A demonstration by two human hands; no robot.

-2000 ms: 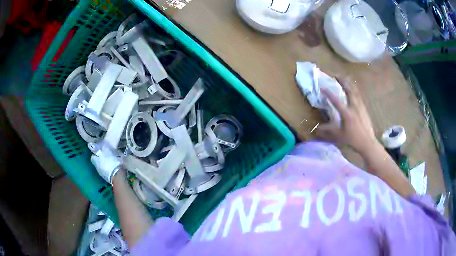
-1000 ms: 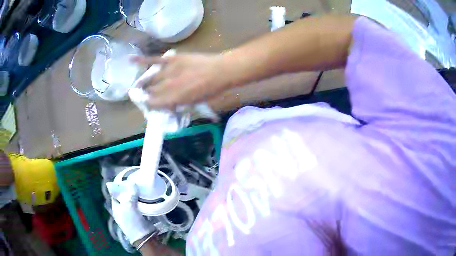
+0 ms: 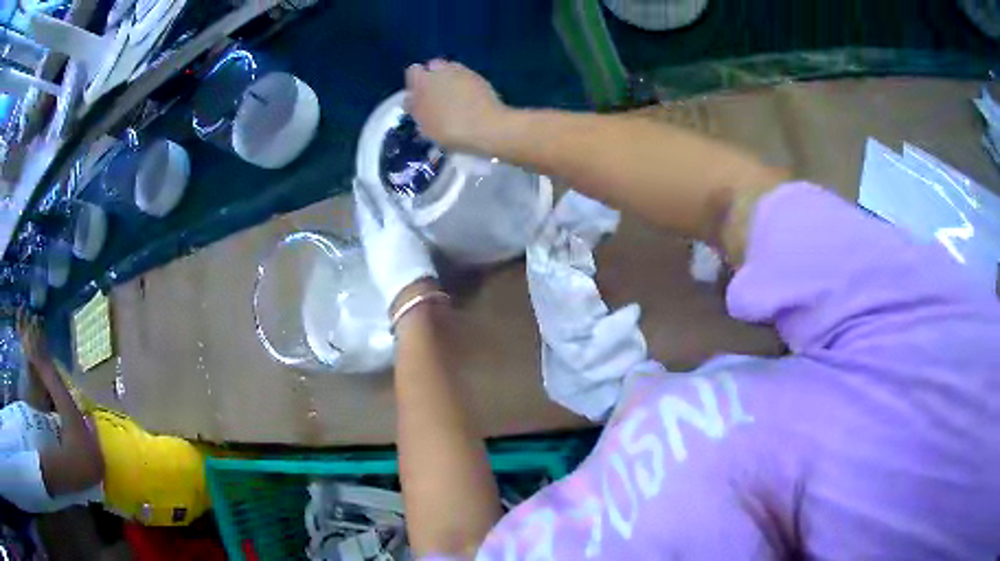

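A clear housing with a rounded white lower part [image 3: 483, 214] is tilted over the bench's far edge, its open end showing a white ring around a glossy dark round centre [image 3: 410, 159]. My left hand [image 3: 390, 247], in a white glove, holds it by the near side. My bare right hand [image 3: 455, 104] is closed at the upper rim, its fingertips partly hidden. A crumpled white cloth [image 3: 587, 318] lies on the bench to the right of the housing. Another clear and white housing [image 3: 349, 312] lies left of my left wrist.
Housings [image 3: 274, 121] stand spaced on the dark green belt beyond the brown bench [image 3: 208, 384]. A green crate [image 3: 296, 466] of white-grey brackets is at the near edge. White sheets [image 3: 932, 197] lie at right. Another person's arm [image 3: 66, 438] and a yellow container [image 3: 154, 466] are at left.
The view has turned towards the belt. My left hand has left the crate and the bracket it held is no longer seen separately. My right hand has let go of the cloth. Both hands are now on a housing.
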